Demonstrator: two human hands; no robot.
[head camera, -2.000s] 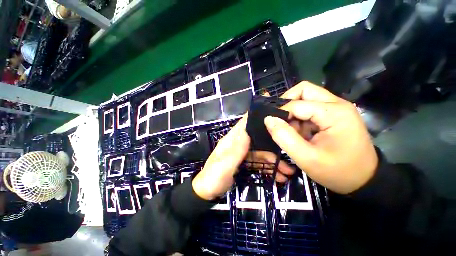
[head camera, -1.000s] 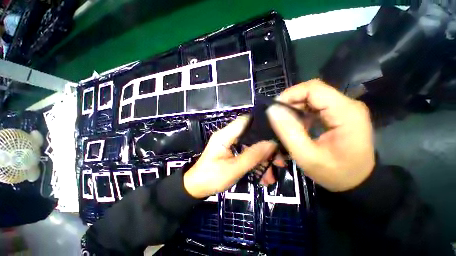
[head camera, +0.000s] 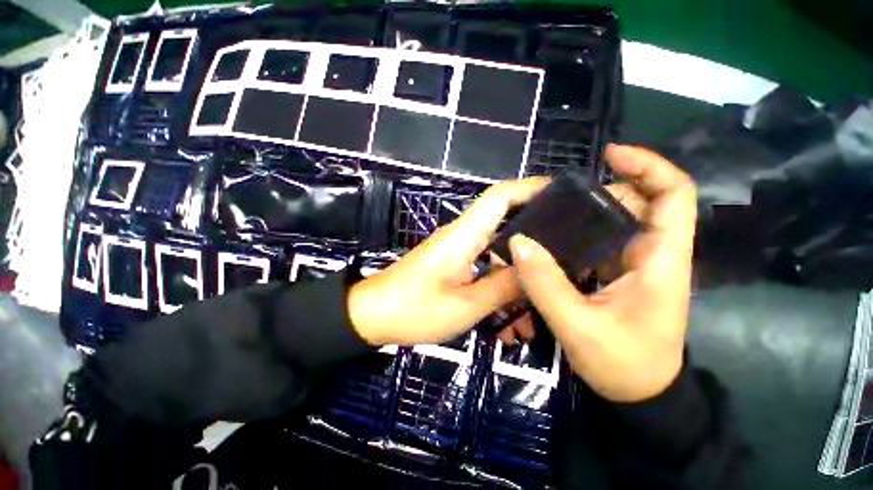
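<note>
A black grille housing (head camera: 574, 225) is held above the tray's right side, its flat end facing up and tilted. My left hand (head camera: 445, 278) holds it from the left, with fingertips partly hidden beneath it. My right hand (head camera: 632, 306) grips its right side, with the thumb on its near edge. The die-cut label sheet (head camera: 412, 134) lies across the upper part of the blister tray (head camera: 287, 206), with white lines around dark rectangles and several window-like cells. White rectangular frames (head camera: 124, 273) lie on parts in the tray's rows.
Black film pieces (head camera: 766, 144) are piled right of the tray. A white-edged stack of sheets (head camera: 855, 412) stands at the far right edge. White lattice strips (head camera: 43, 182) lie at the far left. The green bench strip (head camera: 727, 38) with pale edging runs behind.
The housing has turned so its flat end shows broadly. The right thumb has moved from its face to its near edge. The view has shifted, bringing the right-hand sheet stack in and leaving the fan out.
</note>
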